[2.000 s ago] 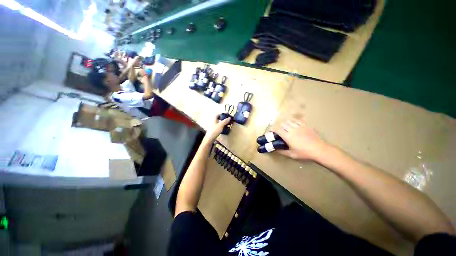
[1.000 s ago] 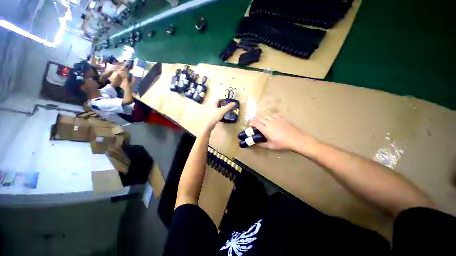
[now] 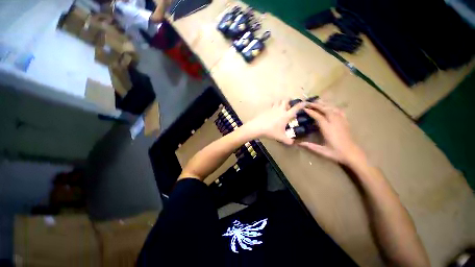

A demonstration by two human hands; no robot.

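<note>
Several black units with pale bands (image 3: 301, 124) are grouped on the cardboard-covered bench (image 3: 291, 57), between my two hands. My left hand (image 3: 276, 121) holds them from the left side. My right hand (image 3: 333, 131) curves around them from the right, with fingers over the top. The fingers hide part of the group, so the exact number cannot be told. More black units with cord loops (image 3: 244, 32) lie in a cluster farther up the bench.
A black bin (image 3: 162, 156) beside the bench holds a cardboard sheet (image 3: 200, 143) and rows of banded units (image 3: 227, 119). Dense black parts (image 3: 401, 39) lie on cardboard over the green belt. A person's sleeve (image 3: 136, 14) shows at upper left.
My hands have come together around the units, which were held in separate places before. The view has turned and moved closer to the bench and bin.
</note>
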